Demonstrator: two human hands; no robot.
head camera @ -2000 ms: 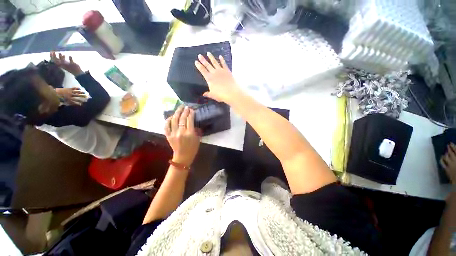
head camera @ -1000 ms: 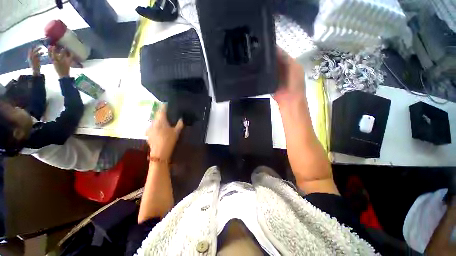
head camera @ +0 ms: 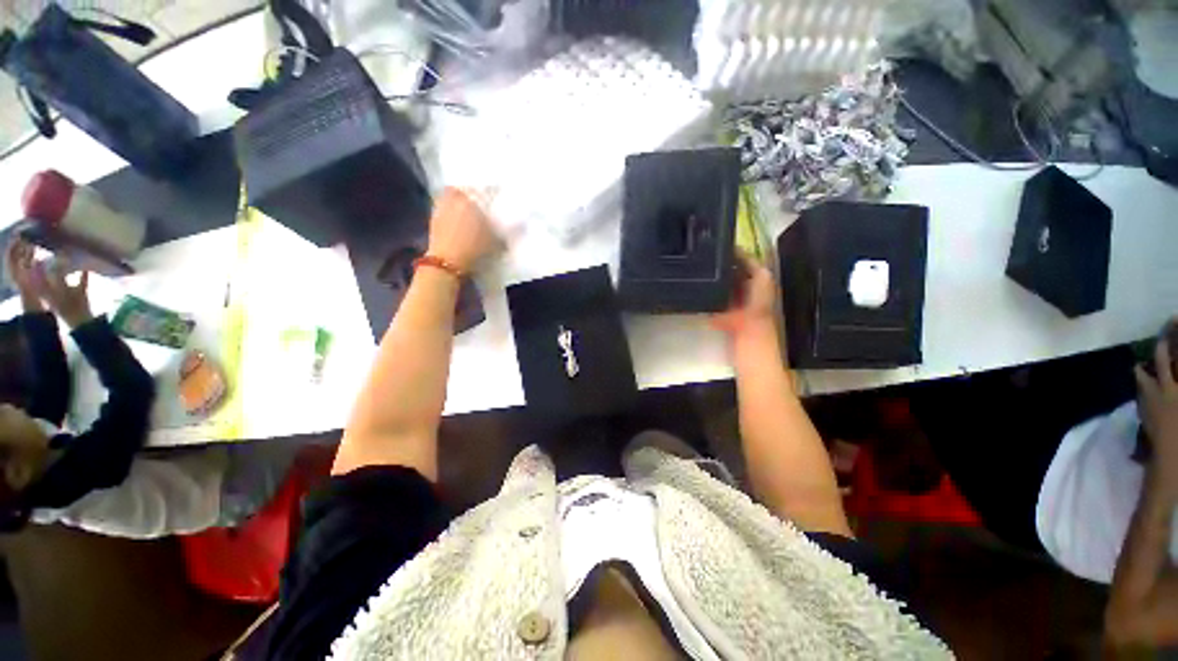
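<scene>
My right hand (head camera: 753,300) holds a black insert tray (head camera: 656,278) by its lower right corner; the tray has a dark recess in the middle. My left hand (head camera: 463,235) is over the bench, right of the tall stack of black inserts (head camera: 323,142); its fingers are blurred against the white sheet, and whether they hold anything cannot be told. A black insert (head camera: 536,310) with a small white folded cable (head camera: 567,351) lies between my hands at the bench edge. Another black insert (head camera: 446,304) lies below my left hand, partly hidden.
Filled inserts (head camera: 827,323) with a white case (head camera: 869,283) on top stand at right, with another black stack (head camera: 1059,245) further right. A tangled cable pile (head camera: 827,136) and white component trays (head camera: 594,116) lie at the back. Other people's arms show at both sides.
My right hand has brought the insert tray down and right, beside the filled inserts. My left hand has moved from the near insert up to the white sheet. The view has shifted.
</scene>
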